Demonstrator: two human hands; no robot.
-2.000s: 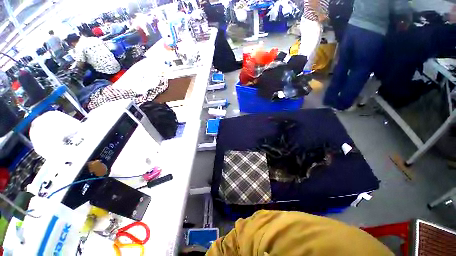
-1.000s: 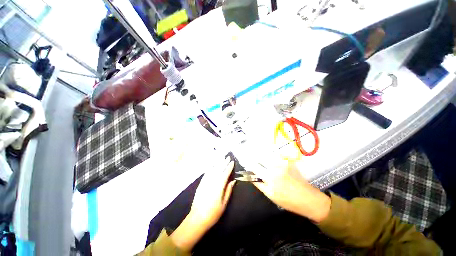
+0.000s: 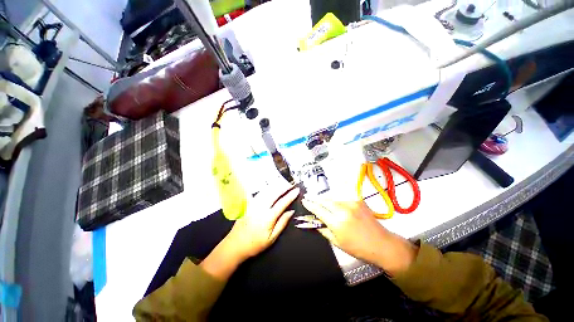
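A black fabric panel (image 3: 277, 270) lies flat on the white table, its upper tip at the needle area (image 3: 305, 179) of the white JACK sewing machine (image 3: 377, 82). My left hand (image 3: 255, 233) lies flat on the panel's left part, fingertips near the presser foot. My right hand (image 3: 352, 229) is on the panel's right edge, fingertips close to the left ones. Slim metal snips (image 3: 309, 222) stick out from under my right fingers. A yellow-green tag (image 3: 226, 182) hangs on a cord left of the needle. The cloth under my fingers is partly hidden.
A plaid stack (image 3: 132, 170) stands at the table's left, with a maroon roll (image 3: 167, 85) behind it. Scissors (image 3: 399, 185) with red and orange-yellow loops lie right of the needle. A dark upright rectangle (image 3: 462, 141) and a black bar (image 3: 491, 170) are further right.
The view has swung from the blue bins and aisle to the machine, then moved closer. Both hands remain on the black panel by the needle. The yellow-green tag now shows clearly.
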